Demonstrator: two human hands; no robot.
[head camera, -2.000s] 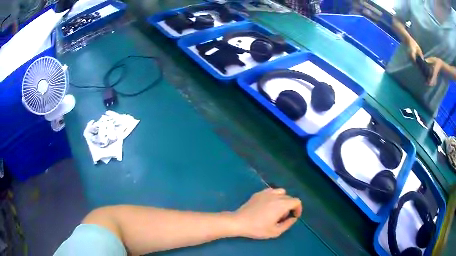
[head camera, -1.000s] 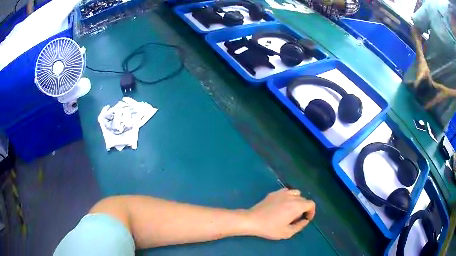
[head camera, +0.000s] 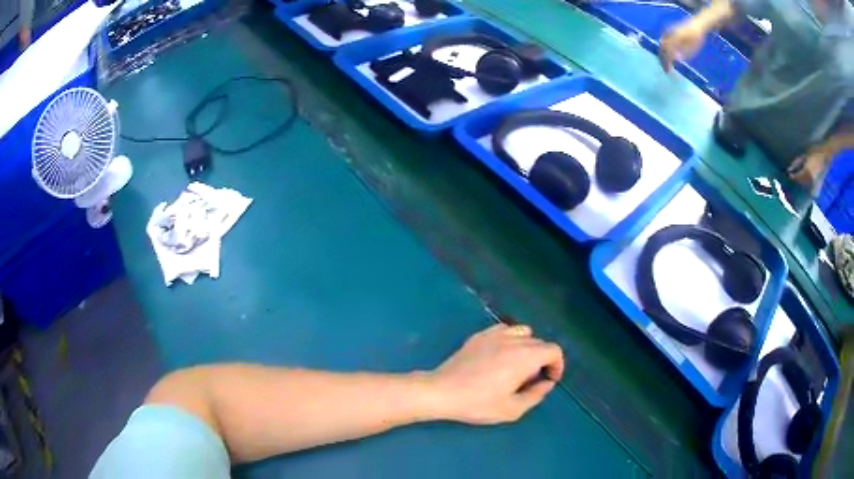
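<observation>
My left hand (head camera: 499, 374) is bare and loosely curled into a fist on the green bench (head camera: 328, 281), with the forearm lying across from the lower left. Nothing shows in it. My right hand is out of the picture. To the right stands a line of blue trays with white liners. The nearest full one holds black headphones (head camera: 559, 180), fully in view. Another pair of headphones (head camera: 732, 338) lies in the tray below it, and one more (head camera: 803, 428) is cut off at the lower right.
A crumpled white cloth or glove (head camera: 187, 232) and a black cable with a plug (head camera: 196, 156) lie on the bench. A white fan (head camera: 73, 143) stands by blue bins at left. Farther trays (head camera: 421, 89) hold black items. Another worker (head camera: 791, 84) stands across the line.
The view has swung slightly to and fro; my left hand stays curled on the bench. The other worker's hands, together before, are now apart, one reaching over the far side of the line.
</observation>
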